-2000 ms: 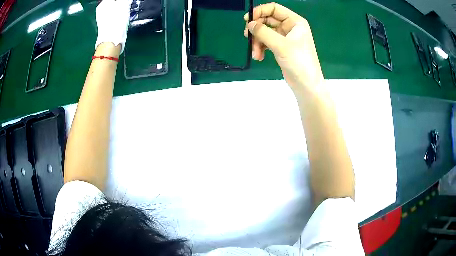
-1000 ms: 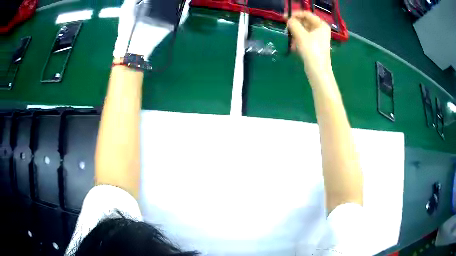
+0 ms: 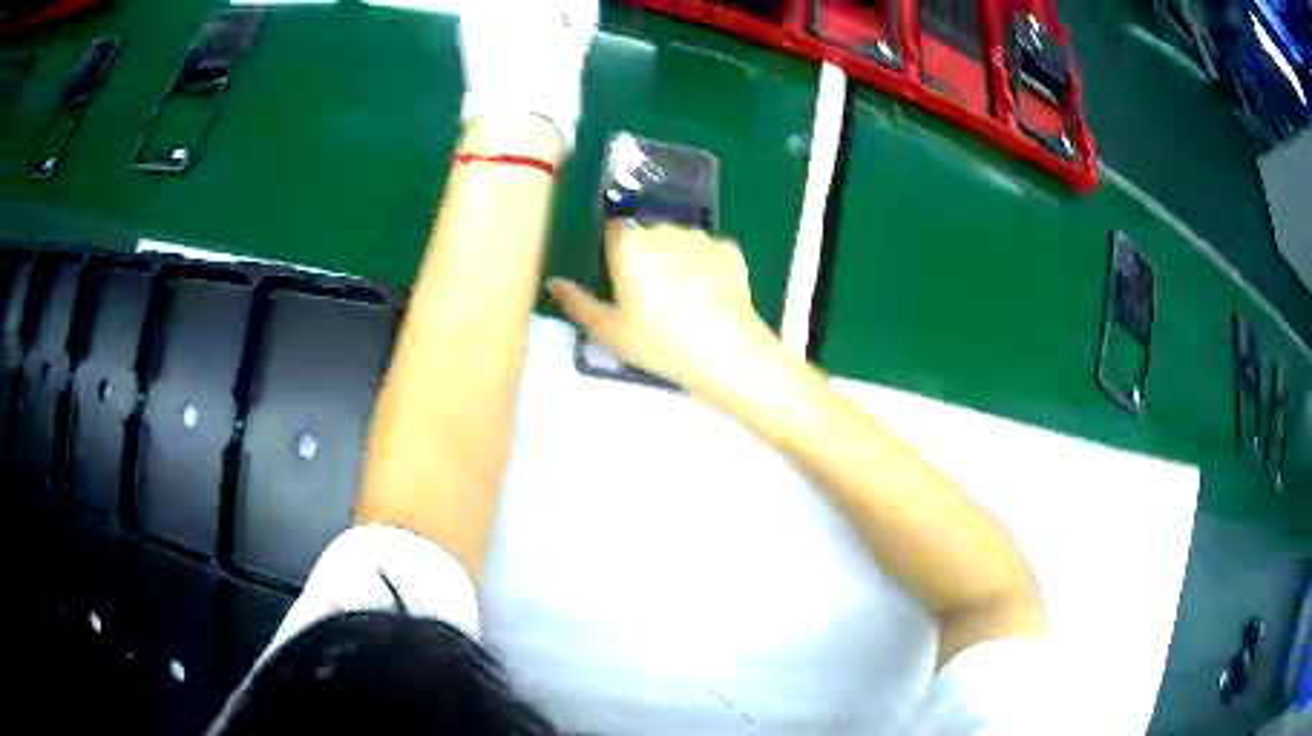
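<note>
A dark phone frame (image 3: 673, 176) lies on the green belt, its near end over the edge of the white sheet. Its upper end is dark and shiny with a bright glint. My bare right hand (image 3: 676, 295) is over the middle of the frame and hides much of it; the fingertips are blurred, so I cannot tell whether they grip it. My white-gloved left hand (image 3: 525, 65) is at the top edge of the picture, left of the frame. Its fingers are cut off.
The red parts tray (image 3: 978, 108) with dark units is at the upper right. More phone frames lie on the belt (image 3: 504, 259) at left and right. A black blister tray (image 3: 310, 431) is at the left. The white sheet (image 3: 691, 575) is in front of me. A small dark item (image 3: 1242, 659) is at the right.
My right hand has moved left and nearer, from the red tray to the frame. My left hand has moved right, and the dark unit seen at it is no longer visible there. The view has shifted.
</note>
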